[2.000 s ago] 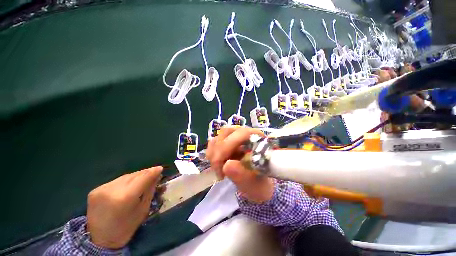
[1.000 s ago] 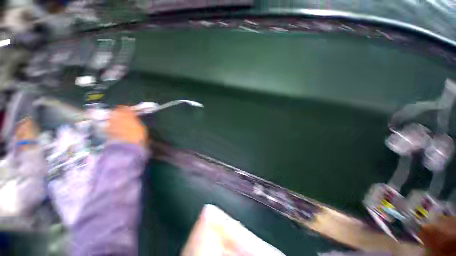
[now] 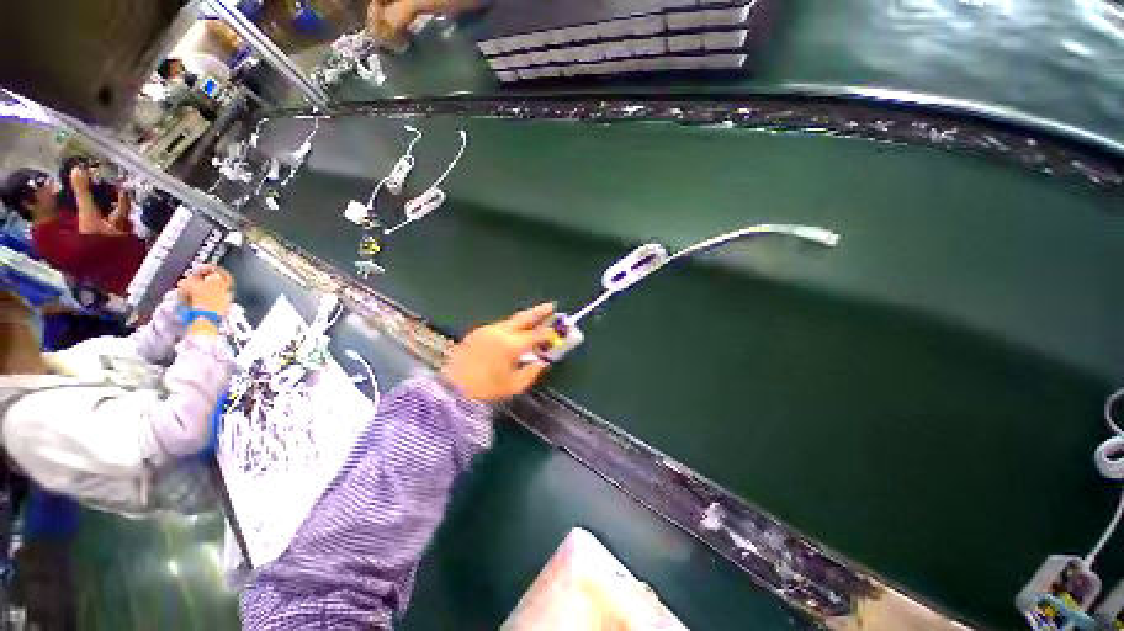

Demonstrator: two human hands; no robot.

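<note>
My left hand point(image 3: 487, 360) reaches to the belt's near rail, with thumb and fingers around a small white adapter housing point(image 3: 565, 340). A dark board with a yellow part shows in the housing beside the fingertips. Its bundled white cord point(image 3: 635, 266) lies on the green belt and ends in a slim plug point(image 3: 816, 234) to the right. More open adapters point(image 3: 1060, 592) are partly cut off at the lower right edge. My right hand is out of view.
A worn metal rail point(image 3: 666, 493) edges the belt. Corded parts lie farther up the belt point(image 3: 370, 247). A person point(image 3: 111, 425) works at left beside tangled corded boards point(image 3: 290, 419). Stacked trays point(image 3: 623, 43) lie across the belt; a pale bundle point(image 3: 592, 592) is near me.
The view has swung left from the dispensing gun and adapter row. My left hand has gone from the near rail to an adapter farther up the belt. My right hand has left the view.
</note>
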